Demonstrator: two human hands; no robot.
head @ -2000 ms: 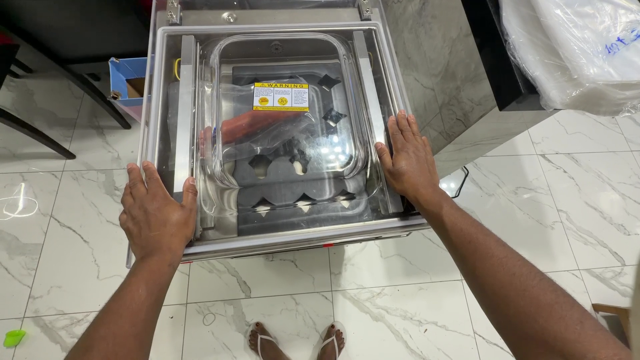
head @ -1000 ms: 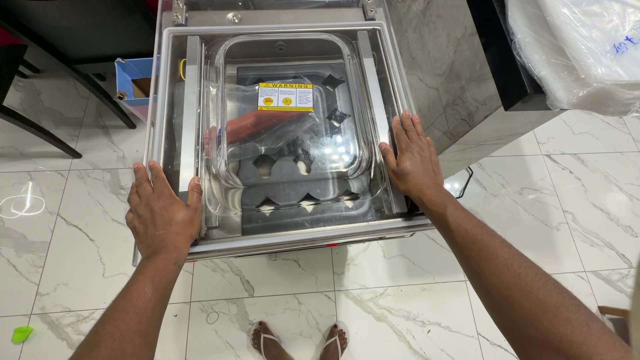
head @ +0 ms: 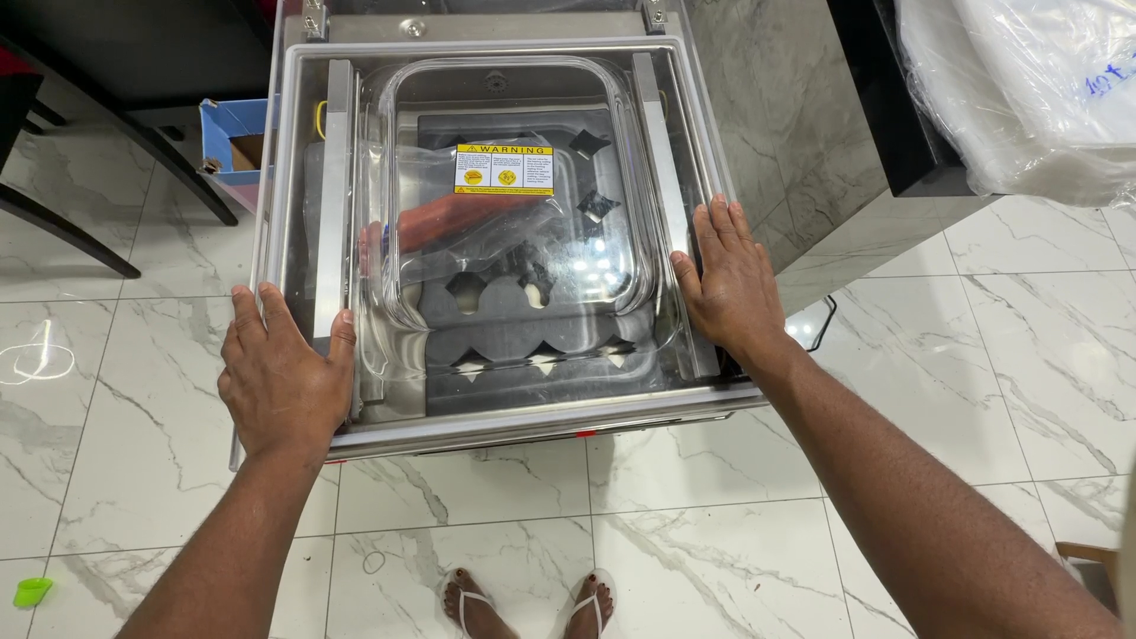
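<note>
A chamber vacuum sealer with a clear lid point(head: 524, 355) stands in front of me, its lid lowered. Flat on the lid's left front corner rests my left hand point(head: 288, 373), fingers apart. My right hand point(head: 732, 271) lies on the lid's right edge, palm down, holding nothing. Under the lid, a clear plastic bag point(head: 435, 262) with a red item point(head: 461, 217) inside lies toward the left seal bar point(head: 335, 195). Beneath it is a dark plate with cutouts point(head: 497, 315). A yellow warning label point(head: 504, 169) is on the lid.
Clear plastic bags point(head: 1029, 98) lie on a black-edged counter point(head: 914, 133) at right. A blue box point(head: 235, 142) and dark chairs point(head: 142, 53) stand at left. A small green object point(head: 33, 591) is on the marble-patterned tile floor point(head: 710, 550), lower left.
</note>
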